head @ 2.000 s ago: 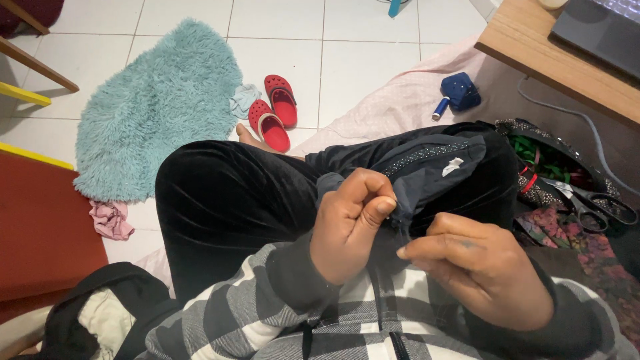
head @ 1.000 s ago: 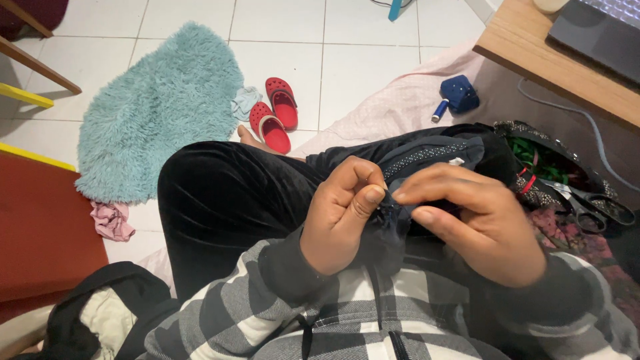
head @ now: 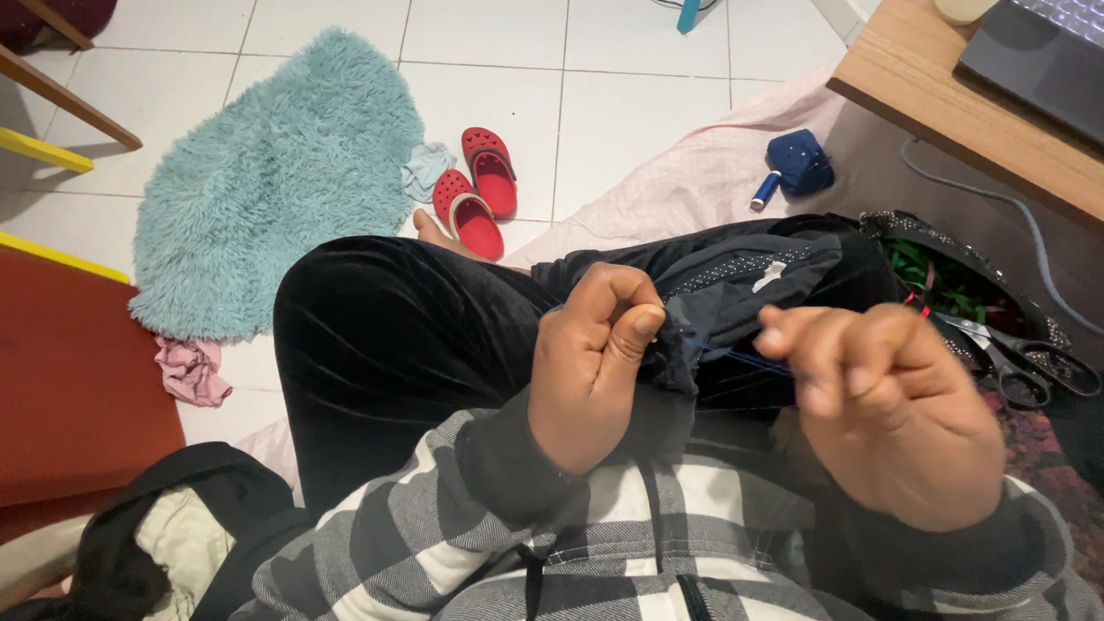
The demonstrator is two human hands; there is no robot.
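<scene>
My left hand (head: 595, 366) pinches the edge of a dark cloth garment (head: 733, 285) between thumb and forefinger, above my lap. The garment has a dotted band and a small white tag, and lies over my crossed legs. Blue thread (head: 737, 352) stretches from the cloth beside my left fingertips to my right hand (head: 880, 397), which is raised on the right with its fingers bent and slightly blurred. Whether a needle is between those fingers cannot be seen. A blue thread spool (head: 765, 191) lies against a dark blue pincushion (head: 800, 163) on the pale pink sheet.
Black-handled scissors (head: 1005, 358) rest by an open sequined bag (head: 949, 285) at my right. A wooden table (head: 966, 112) with a laptop (head: 1035, 69) juts in at upper right. Red clogs (head: 479, 194) and a fluffy teal rug (head: 285, 190) lie on the tiles.
My right hand has moved away to the right from beside my left fingers, and blue thread now shows stretched between them. My left hand keeps its pinch on the cloth.
</scene>
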